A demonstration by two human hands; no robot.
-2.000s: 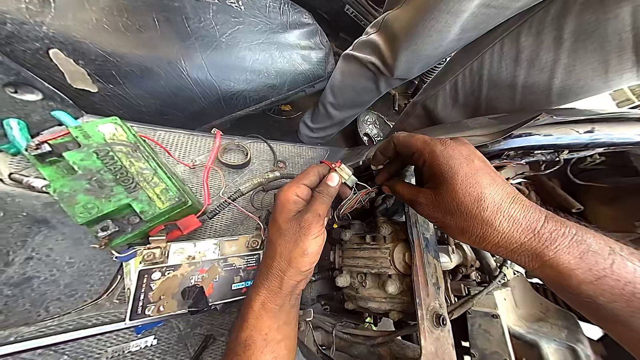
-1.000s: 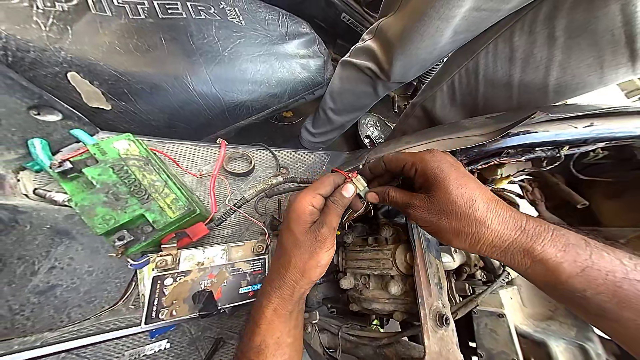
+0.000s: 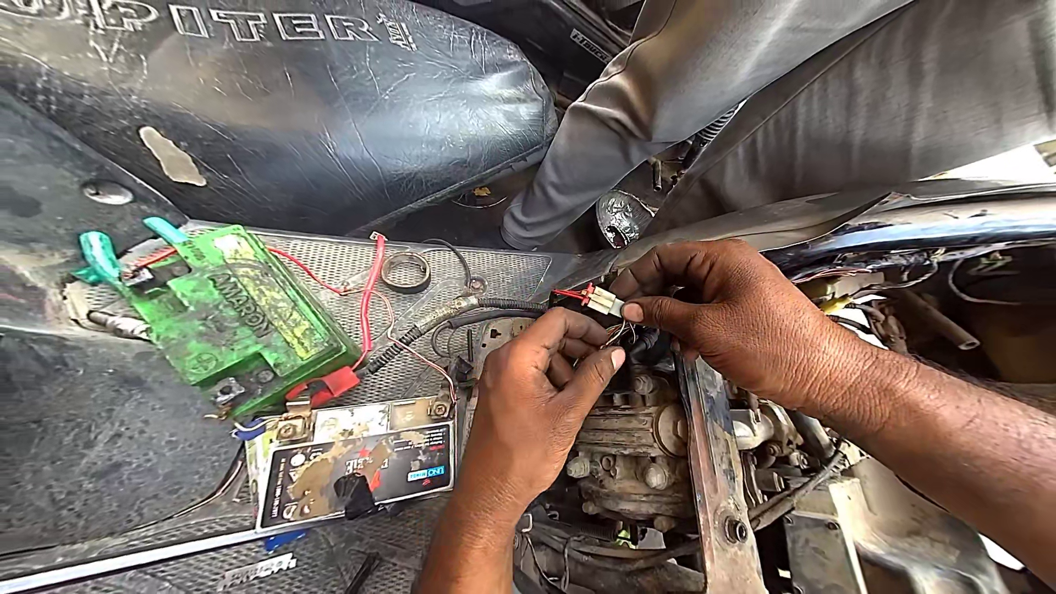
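Between thumb and fingers, my right hand (image 3: 726,318) grips a small white wire connector (image 3: 604,300) with red wires at its left end. Just below it, my left hand (image 3: 549,388) has its thumb and index finger near thin wires (image 3: 620,332); whether it pinches them I cannot tell. Under both hands lies the dirty metal engine (image 3: 631,454), beside a metal frame rail (image 3: 714,462). A green battery (image 3: 239,318) rests at the left, and a second battery with a worn label (image 3: 359,470) sits below it.
A black scooter seat (image 3: 330,107) spans the upper left. A roll of tape (image 3: 406,271), a red wire (image 3: 370,305) and a black cable (image 3: 445,318) lie on the textured floorboard (image 3: 495,268). A person's grey trouser legs (image 3: 627,115) are at the top right.
My left hand has come off the connector, which it held earlier, and is now just below it. The connector stays at my right hand's fingertips.
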